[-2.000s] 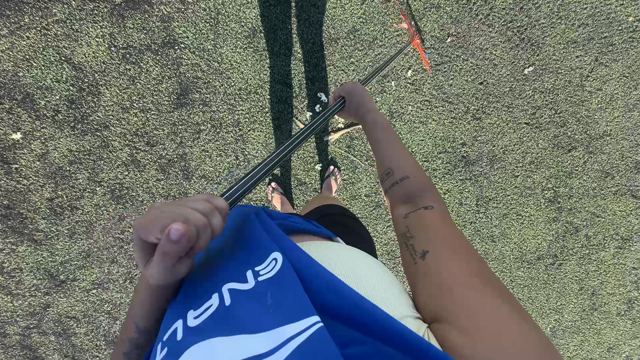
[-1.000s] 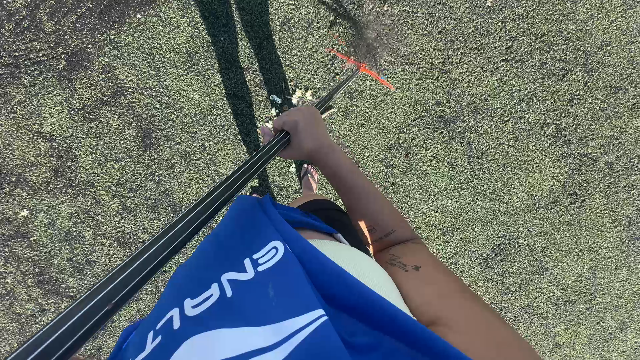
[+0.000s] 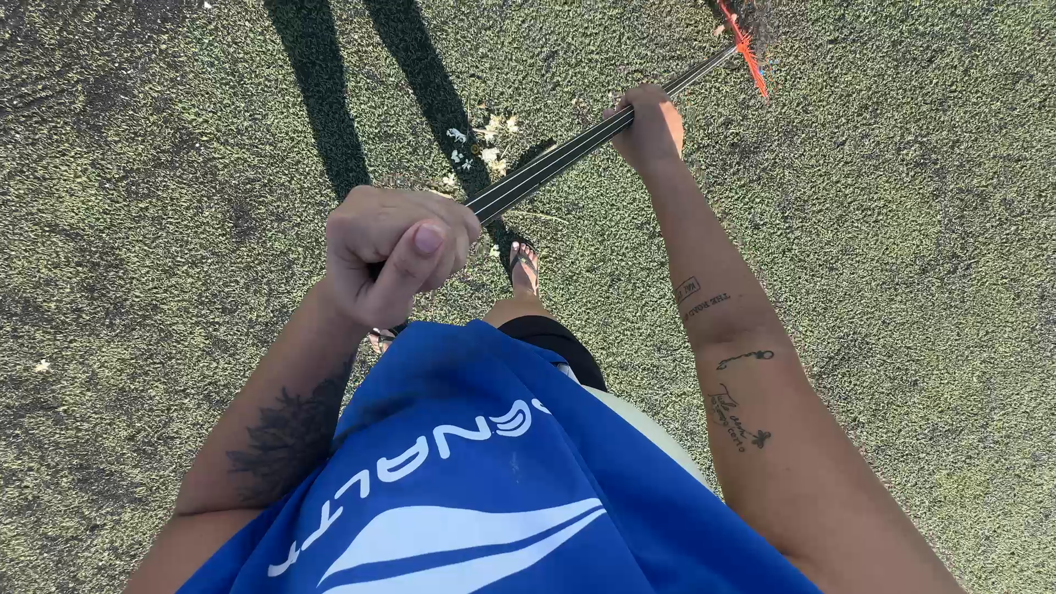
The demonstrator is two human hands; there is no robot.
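A long dark pole with pale stripes point(image 3: 551, 165) slants from the centre up to the right. My left hand point(image 3: 400, 254) is closed around its near end, thumb on top, just above my blue shirt. Farther along the pole, my right hand point(image 3: 650, 128) grips it with the arm stretched forward. At the far end is an orange-red head with bristles point(image 3: 745, 51), which looks like a broom or rake head, resting at the ground near the top edge. Its exact kind cannot be told.
Short green artificial-looking turf point(image 3: 891, 206) covers the ground. Pale dry leaves or petals point(image 3: 493, 148) lie in a small cluster left of the pole. Two long leg shadows point(image 3: 318, 91) fall ahead. My sandalled foot point(image 3: 525, 262) stands below the pole.
My left hand, out of sight one second ago, is in view again on the pole. The orange-red head has shifted to the right in the view, and the pole lies at a flatter slant.
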